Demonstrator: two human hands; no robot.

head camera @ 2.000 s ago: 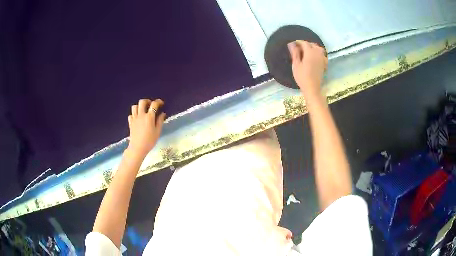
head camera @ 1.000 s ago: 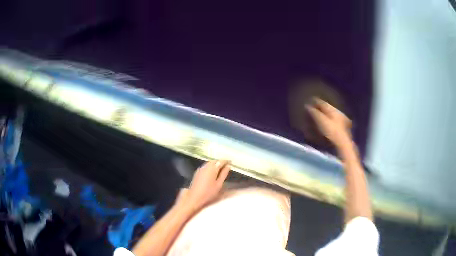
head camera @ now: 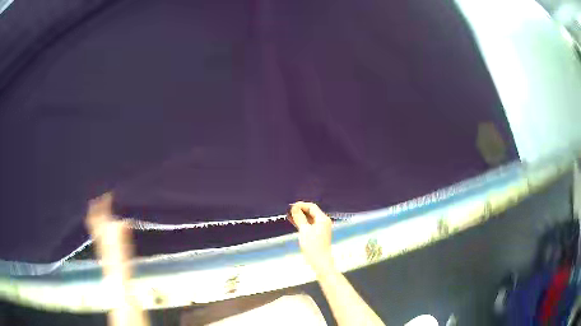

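Observation:
Dark purple fabric (head camera: 210, 114) covers most of the view, with soft folds in its middle. Its pale fuzzy selvedge (head camera: 191, 225) is lifted between my hands, with a dark gap below it. My right hand (head camera: 312, 223) pinches the fabric edge at centre. My left hand (head camera: 105, 219) is at the edge on the left, blurred; its grip cannot be made out. A round brownish fabric weight (head camera: 491, 143) lies on the cloth near its right end.
A white surface (head camera: 541, 83) lies beyond the fabric end at right. The cream table edge strip (head camera: 255, 275) with dark marks runs along the near side. Blue and red items (head camera: 557, 293) are on the dark floor at lower right.
My right hand has let go of the weight, which stays at the cloth end, and now holds the fabric edge further left. My left hand has moved from the table edge to the cloth.

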